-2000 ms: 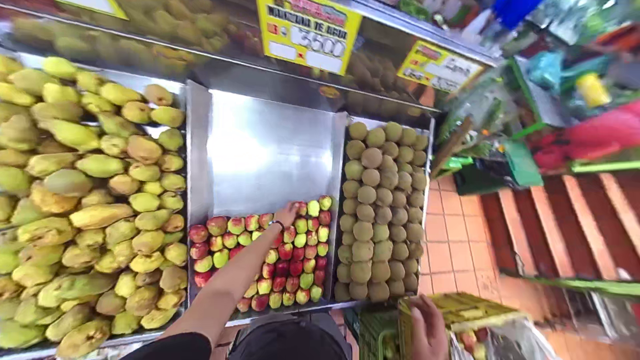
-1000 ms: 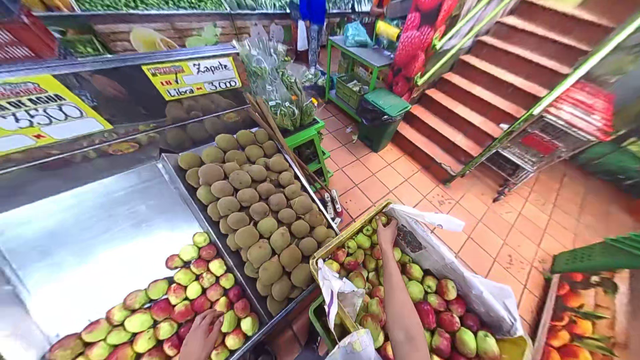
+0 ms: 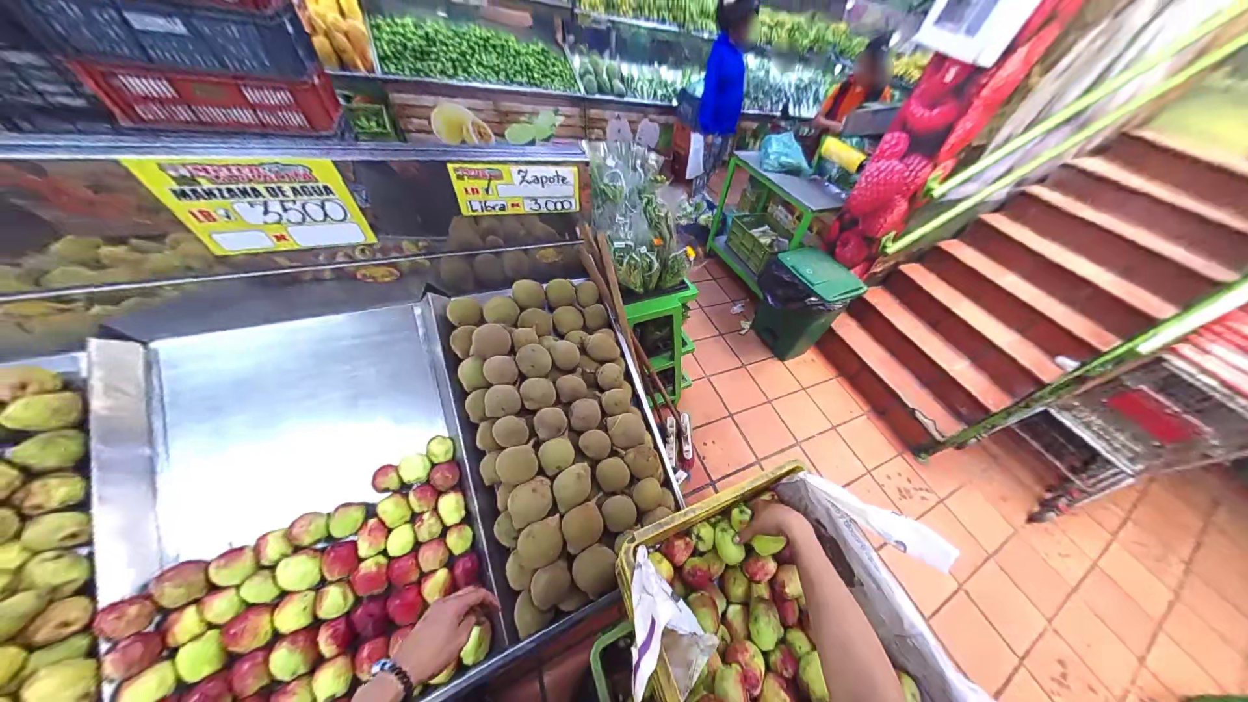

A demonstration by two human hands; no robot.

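Note:
My left hand point(image 3: 447, 634), with a bracelet at the wrist, rests on the rows of red and green water apples point(image 3: 292, 609) in the metal display tray point(image 3: 283, 419). Its fingertips touch fruit near the tray's right divider; whether they grip one cannot be told. My right hand point(image 3: 770, 526) reaches into the far end of a yellow crate point(image 3: 643, 531) lined with white paper. Loose water apples point(image 3: 765, 624) fill this crate. The right fingers are among green fruit and partly hidden, so their hold is unclear.
Brown zapotes point(image 3: 551, 429) fill the section right of the tray, and pear-like green fruit point(image 3: 44, 531) lies at the left. Beyond are a green stand point(image 3: 668, 317), a lidded green bin point(image 3: 804, 292), stairs point(image 3: 1053, 283) and a shopping cart point(image 3: 1121, 419). Two people stand at the back.
My right hand has gone from beside the crate to inside it. My left hand, earlier at the upper edge of the apple rows, now lies lower, near the right divider. The view has swung right.

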